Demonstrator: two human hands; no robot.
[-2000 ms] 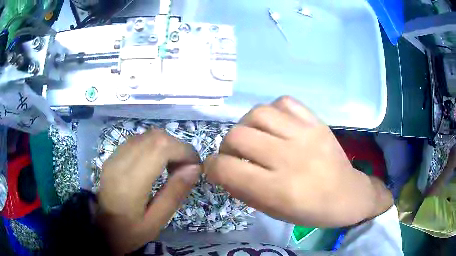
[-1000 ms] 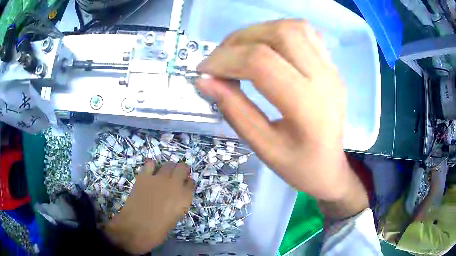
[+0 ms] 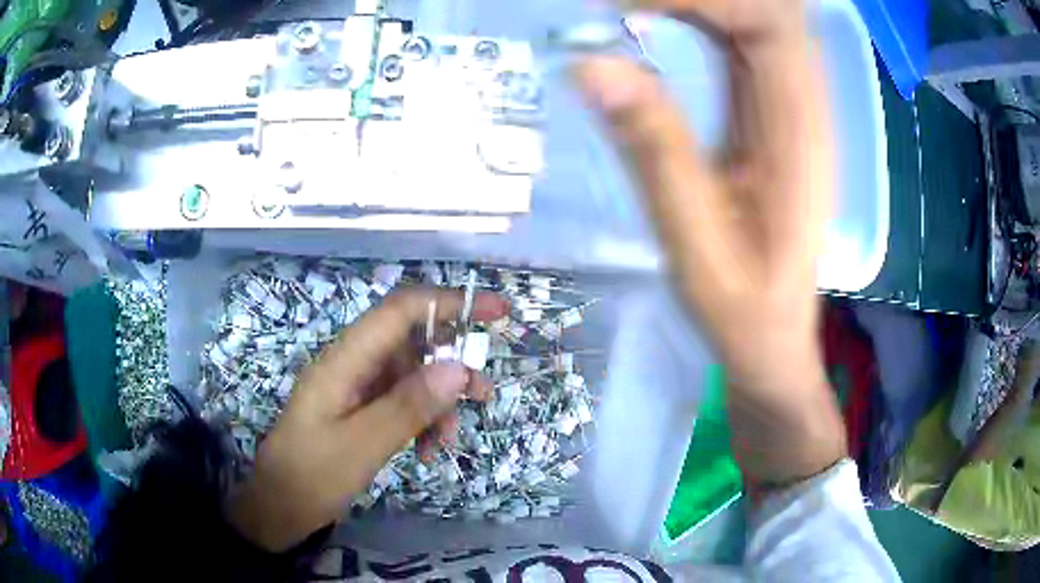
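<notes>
My left hand (image 3: 365, 399) is over the work bin (image 3: 622, 421), its thumb and fingers pinching a white-bodied pin part (image 3: 476, 349) with its leg pointing up; a second leg shows beside it. Loose pin parts (image 3: 274, 313) are heaped below. My right hand (image 3: 730, 194) is blurred, over the collecting tray (image 3: 855, 171), right of the fixture (image 3: 365, 103). Its thumb and fingers are apart; a blurred pale thing shows near the fingertips, and I cannot tell if it is held.
A slide base plate (image 3: 228, 171) lies under the fixture, with a thin rod (image 3: 188, 115) at its left. Small loose parts (image 3: 143, 353) lie left of the bin. A red stool (image 3: 40, 399), a green crate (image 3: 707, 478) and a blue sheet-like object (image 3: 895, 46) are around.
My right hand has moved from the fixture to the right, over the tray, and its fingers have spread. My left hand has risen from the heap with a pin part in its fingers.
</notes>
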